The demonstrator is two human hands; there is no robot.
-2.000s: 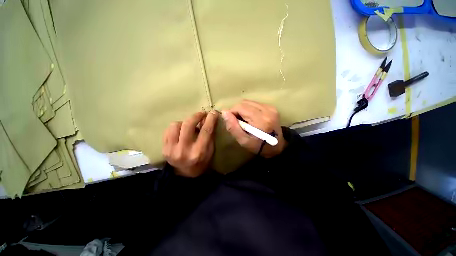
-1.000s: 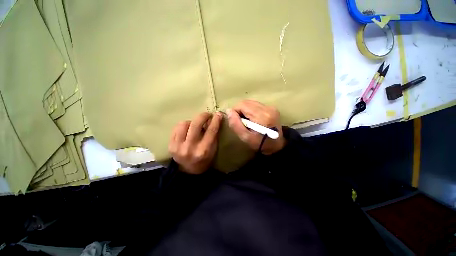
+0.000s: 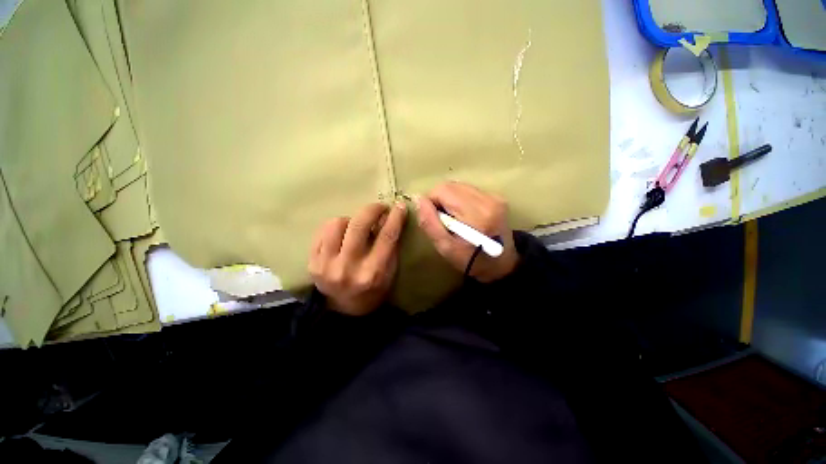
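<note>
A khaki garment panel (image 3: 254, 118) lies flat with its raised centre seam (image 3: 379, 100) running down to my fingers. My left hand (image 3: 358, 258) pinches the cloth at the seam's lower end, near a small dark mark. My right hand (image 3: 466, 231) holds a slim white-handled tool (image 3: 471, 234), perhaps a seam ripper, with a dark cord loop. Its thin tip points at the seam beside my left fingertips; the exact contact is too small to tell. Pale thread ends (image 3: 517, 91) lie on the panel to the right.
Stacked cut panels (image 3: 54, 181) lie at left. At right on the white table (image 3: 788, 109) are a tape roll (image 3: 684, 80), pink-handled thread snips (image 3: 676, 165), a dark brush-like tool (image 3: 735, 165) and blue frames (image 3: 711, 38). A pale scrap (image 3: 244, 281) shows under the panel's edge.
The panel and both hands sit slightly further right in view than two seconds ago. The white tool has tilted a little. Both hands keep nearly the same hold at the seam.
</note>
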